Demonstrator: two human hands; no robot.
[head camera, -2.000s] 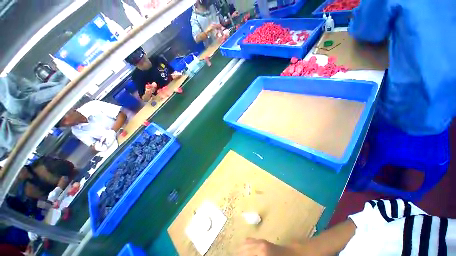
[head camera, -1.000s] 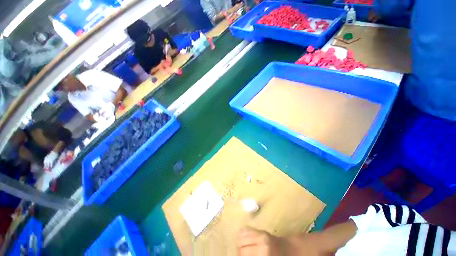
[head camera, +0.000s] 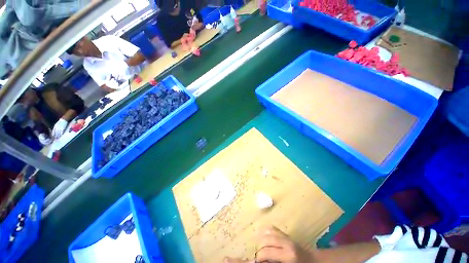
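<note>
My right hand (head camera: 280, 244) is low over the cardboard mat (head camera: 303, 205), fingers bent and blurred. A thin dark curved line shows at its fingers; I cannot tell if it is a held part. A bit of skin at the bottom edge, left of it, may be my left hand (head camera: 237, 260), almost wholly cut off. A white blob, likely the glue bottle (head camera: 264, 201) seen end-on, stands on the mat above my right hand. The white square pad (head camera: 213, 195) lies on the mat's left side. Brown specks lie around it.
The left bin (head camera: 140, 215) holds a few dark parts on white lining. The far bin (head camera: 177, 115) is heaped with dark parts. One dark part (head camera: 201, 143) lies on the green surface. The cardboard-lined right bin (head camera: 329, 134) is at right. A worker in white (head camera: 110, 61) sits across.
The view has swung left and down, so the left bin shows more fully. Skin now shows at the bottom edge left of my right hand, and a dark curved line at its fingers.
</note>
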